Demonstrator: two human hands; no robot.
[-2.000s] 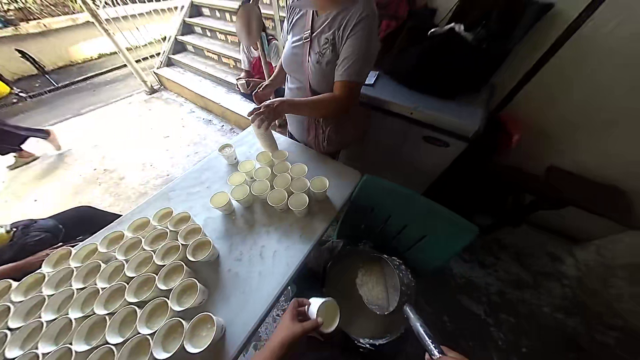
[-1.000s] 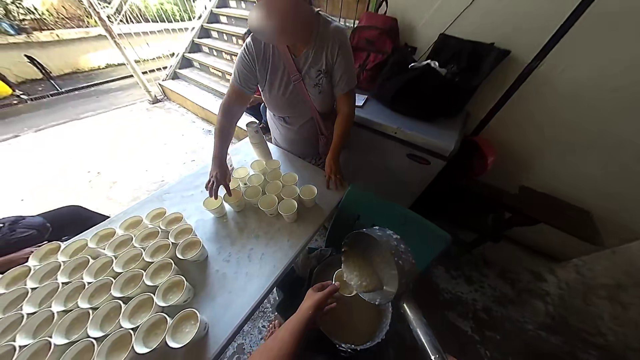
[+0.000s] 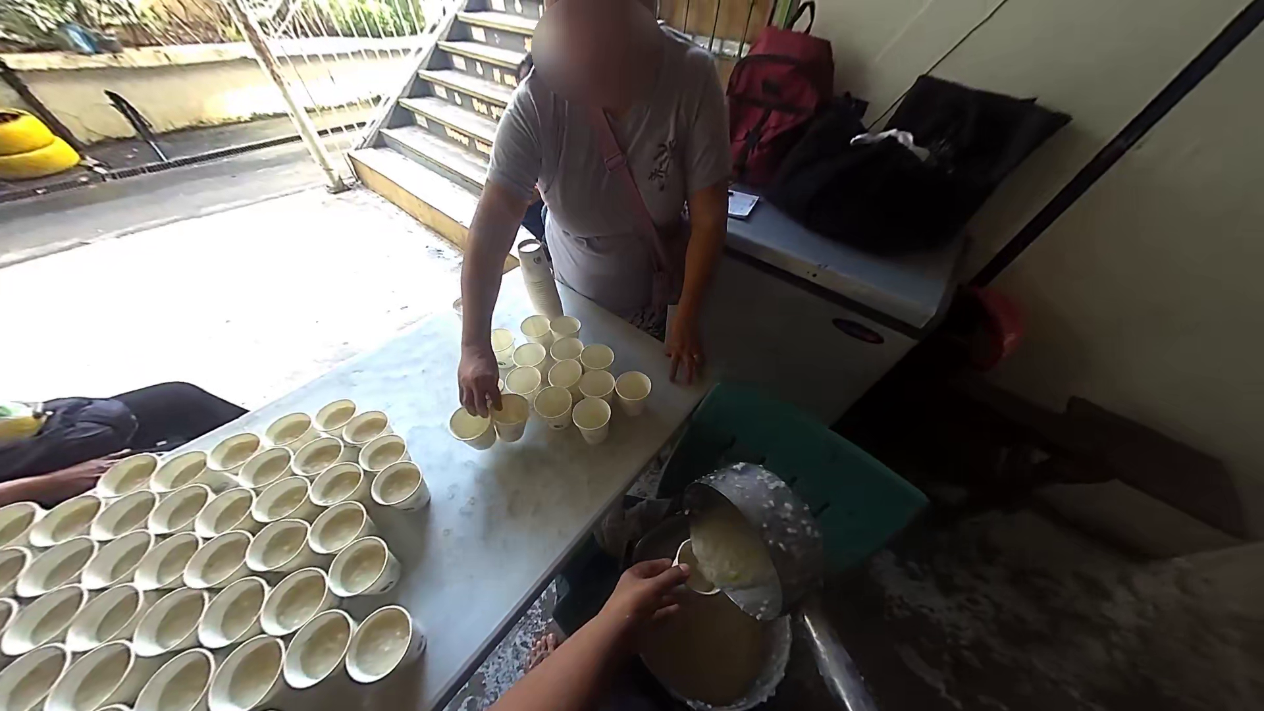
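My left hand (image 3: 647,591) grips a paper cup (image 3: 697,570) over a large pot (image 3: 775,664) of pale, thick liquid. A metal saucepan (image 3: 780,513) is tilted against the cup's rim, with pale porridge-like food at its lip. Its long handle (image 3: 834,657) runs down toward the bottom edge; my right hand is outside the view. Left of the pot, a table (image 3: 484,523) bears rows of filled paper cups (image 3: 360,568). Another cluster of cups (image 3: 565,375) stands farther back, where a co-worker's hand (image 3: 480,380) touches one at its near left side.
The co-worker (image 3: 622,168) stands behind the table beside a stack of paper cups (image 3: 538,279). A green plastic chair or container (image 3: 790,464) is behind the pot. A white chest (image 3: 839,267) holds bags at the back right. Another person's hand (image 3: 84,474) rests near the left cups.
My left hand has brought its cup against the saucepan, which has risen and tilted over the pot. The co-worker's hand has moved from the cup stack to the near cups.
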